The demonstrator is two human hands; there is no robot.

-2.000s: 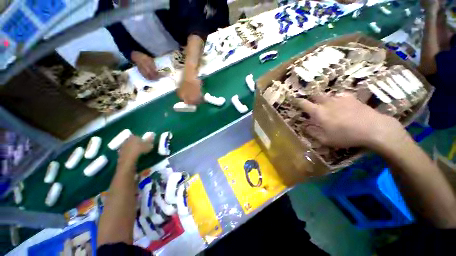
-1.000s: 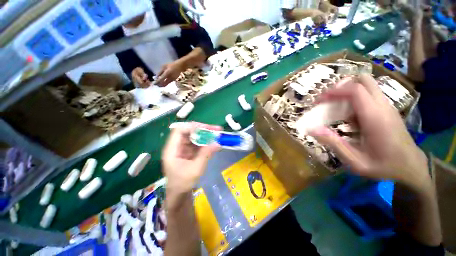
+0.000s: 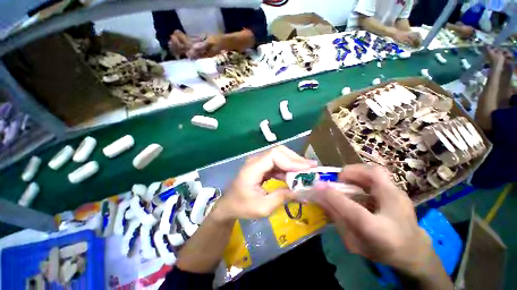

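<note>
My left hand [image 3: 258, 184] holds a half-assembled unit [image 3: 313, 179] by its left end, with its green and blue inside showing. My right hand [image 3: 368, 212] is at the unit's right end, its fingers around a pale back cover [image 3: 347, 189] that lies against the unit's lower side. The fingers hide much of the cover. Both hands are above the grey and yellow printed work mat [image 3: 252, 229]. A black loop [image 3: 293, 210] lies on the mat, partly hidden behind the hands.
A pile of open units [image 3: 150, 218] lies left of my hands, with a blue tray [image 3: 90, 249] beyond. A cardboard carton [image 3: 334, 131] of beige covers stands at right. White closed units [image 3: 118, 145] lie on the green conveyor belt [image 3: 238, 123]. People work across it. A blue stool [image 3: 439, 241] is lower right.
My right hand has moved from over the carton to the unit, bringing a back cover. My left hand has moved right and slightly down with the unit. The view has shifted.
</note>
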